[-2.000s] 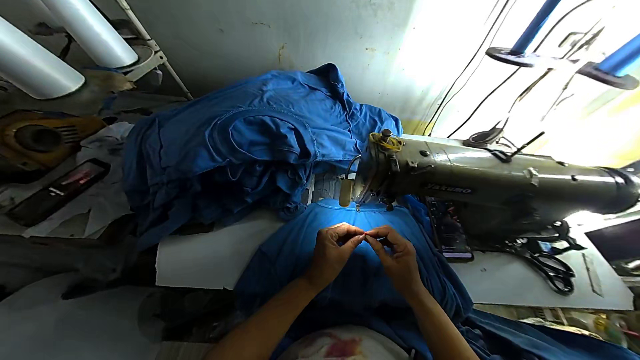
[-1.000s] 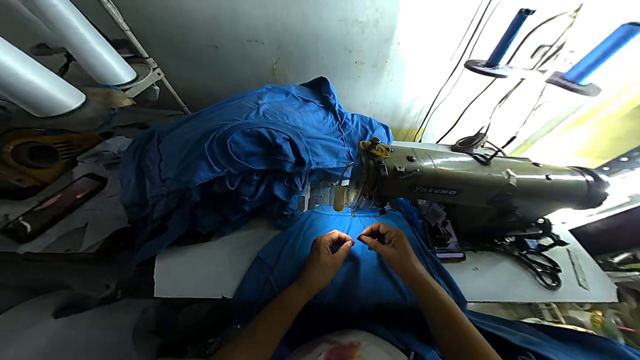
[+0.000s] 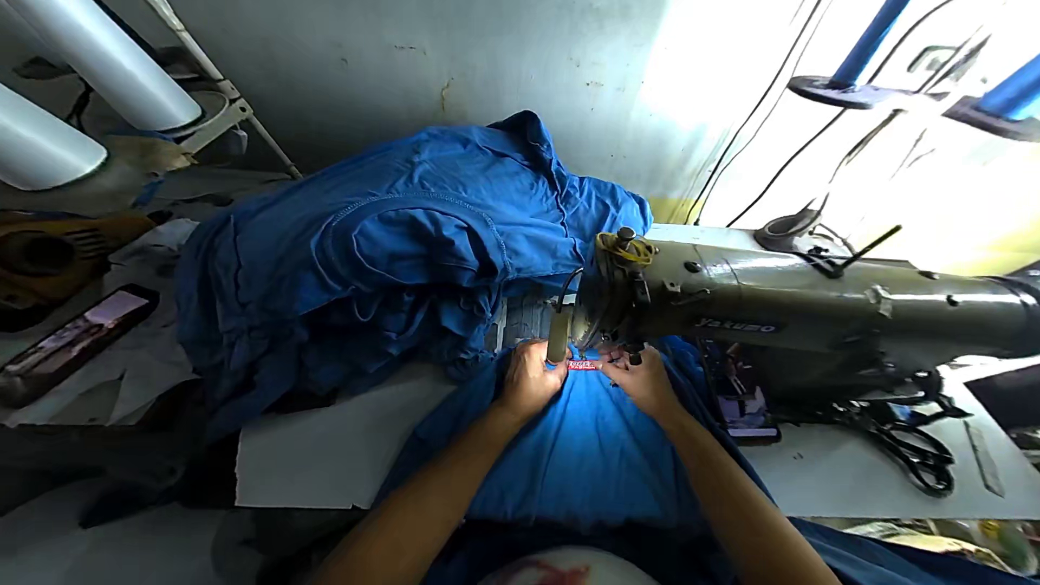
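Note:
A blue garment [image 3: 577, 455] lies over the machine bed and down toward my body. A small red label [image 3: 583, 365] bearing writing lies on its upper edge, under the head of a Yakumo sewing machine [image 3: 772, 301]. My left hand [image 3: 535, 378] grips the cloth just left of the label, beside the machine's pale guard plate [image 3: 558, 335]. At the label's right end, the thumb and fingers of my right hand [image 3: 638, 378] pinch the label and cloth edge. The needle area is partly hidden by the machine head and guard.
A heap of blue garments [image 3: 422, 219] sits behind and left of the needle area. Black-handled scissors [image 3: 914, 455] and a phone [image 3: 743, 410] lie right of my hands. Another phone [image 3: 81, 341] is at the left. Blue thread spools [image 3: 869, 41] stand at upper right.
Both hands have moved forward from above the garment in front of the machine to the cloth edge at the needle area. The red label now shows between them.

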